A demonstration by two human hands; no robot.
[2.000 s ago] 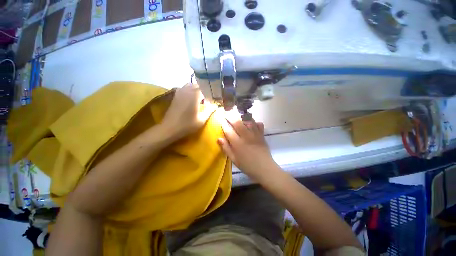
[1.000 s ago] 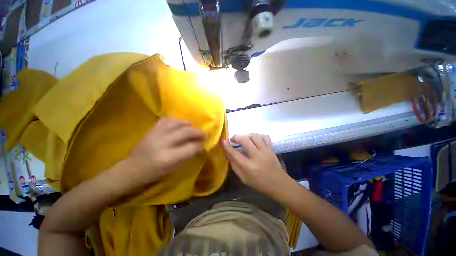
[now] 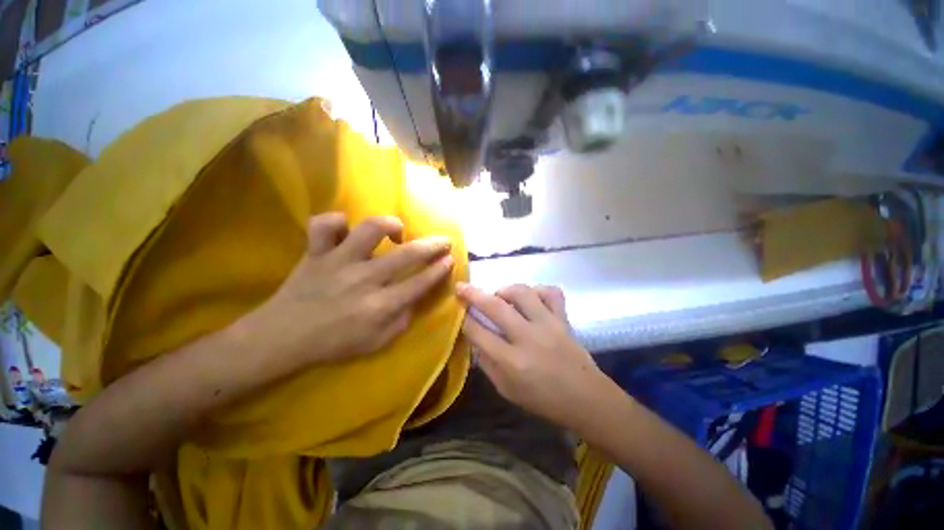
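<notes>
A large mustard-yellow garment piece (image 3: 279, 404) lies on the table left of the needle and hangs over the front edge. My left hand (image 3: 357, 285) lies on the cloth with its fingers spread, pointing right. My right hand (image 3: 528, 347) pinches the cloth's right edge between thumb and fingers, at the table's front edge. The white sewing machine (image 3: 662, 98) with blue stripe stands above and right of the hands. The needle area is hidden in bright lamp glare.
A yellow fabric scrap (image 3: 813, 238) and red-handled scissors (image 3: 885, 259) lie on the table at the right. A blue plastic basket (image 3: 844, 414) with cloth stands lower right. More yellow cloth (image 3: 254, 492) hangs beside the lap.
Both hands have come away from the needle towards me, bringing the cloth's edge along. Since a second ago, my left hand has spread flatter on the cloth. The view has also shifted.
</notes>
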